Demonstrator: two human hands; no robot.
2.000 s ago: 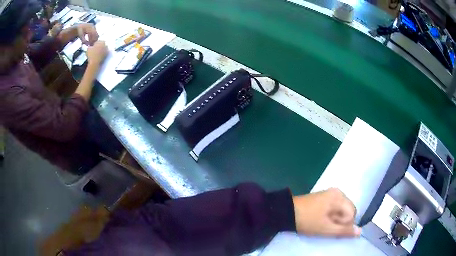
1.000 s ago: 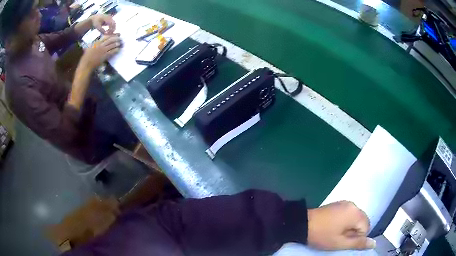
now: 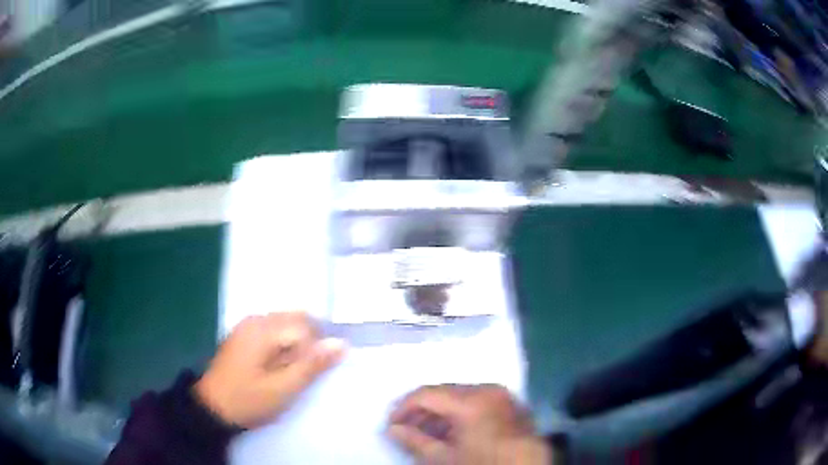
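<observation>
The picture is blurred. My left hand (image 3: 268, 368) is curled closed over the white sheet (image 3: 277, 236), left of the feeder's near side, with nothing visible in it. My right hand (image 3: 468, 427) is low over the sheet with its fingers curled; blur hides whether it holds anything. The screw feeder (image 3: 418, 195) stands straight ahead, its dark tray on top and a small red mark at its back right. Its small metal mechanism (image 3: 427, 295) is on the near side, beyond both hands.
A black unit (image 3: 34, 300) with a white strip (image 3: 69, 350) is cut off at the left edge. A scuffed post (image 3: 581, 91) rises right of the feeder. A long dark shape (image 3: 672, 359), unclear, lies at right. A small black item (image 3: 699, 127) lies on the far side.
The view has swung right and now faces the feeder. The units have shifted to the left edge, and the coworker at left is out of view. My right hand has come into view.
</observation>
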